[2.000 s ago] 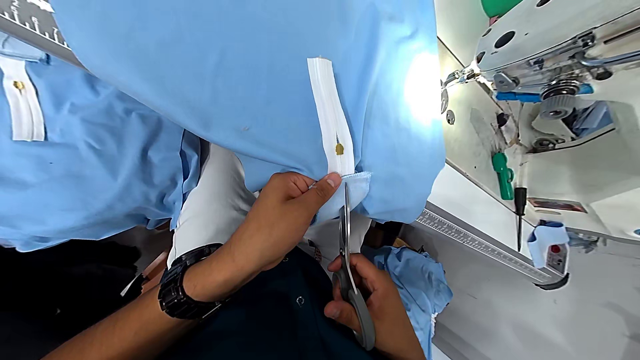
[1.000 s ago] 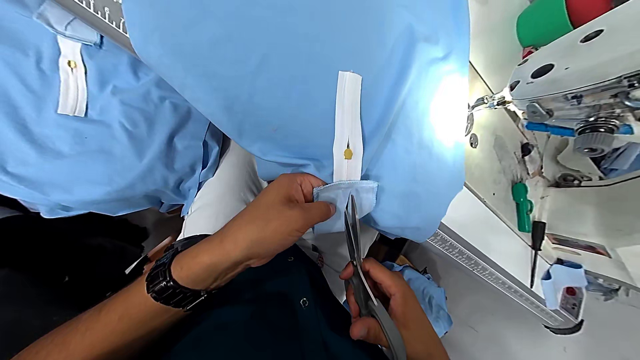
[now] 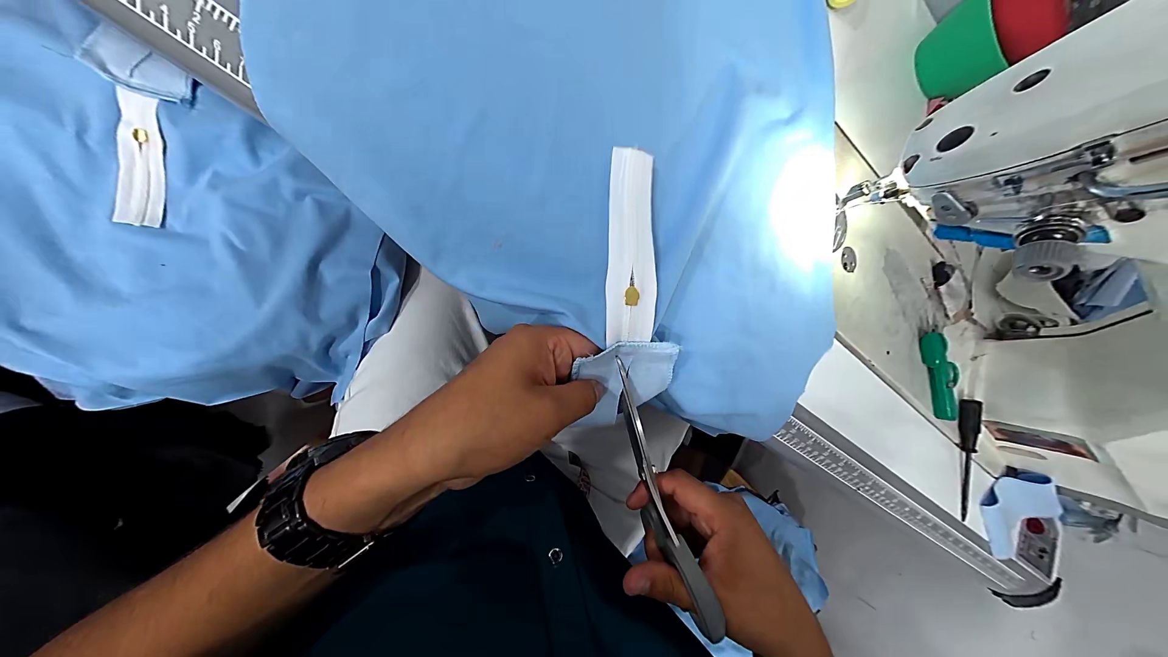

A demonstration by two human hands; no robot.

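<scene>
A large light-blue fabric piece lies across the work area, with a white zipper on it. The zipper's brass-coloured pull is near its lower end. Below that end is a small blue fabric flap with an overlocked edge, pinched between the thumb and fingers of my left hand. My right hand holds grey-handled scissors, their tips at the flap just below the zipper. Whether the blades are cutting cloth cannot be told.
At the right stands a sewing machine with its lamp lit. A green-handled tool and a black-handled screwdriver lie beside it. A ruler strip follows the table edge. Another blue piece with a zipper lies at left.
Two seconds ago the scissor blades were along the flap near my left thumb; now the tips are on the flap just under the zipper. My left hand keeps its pinch on the cloth.
</scene>
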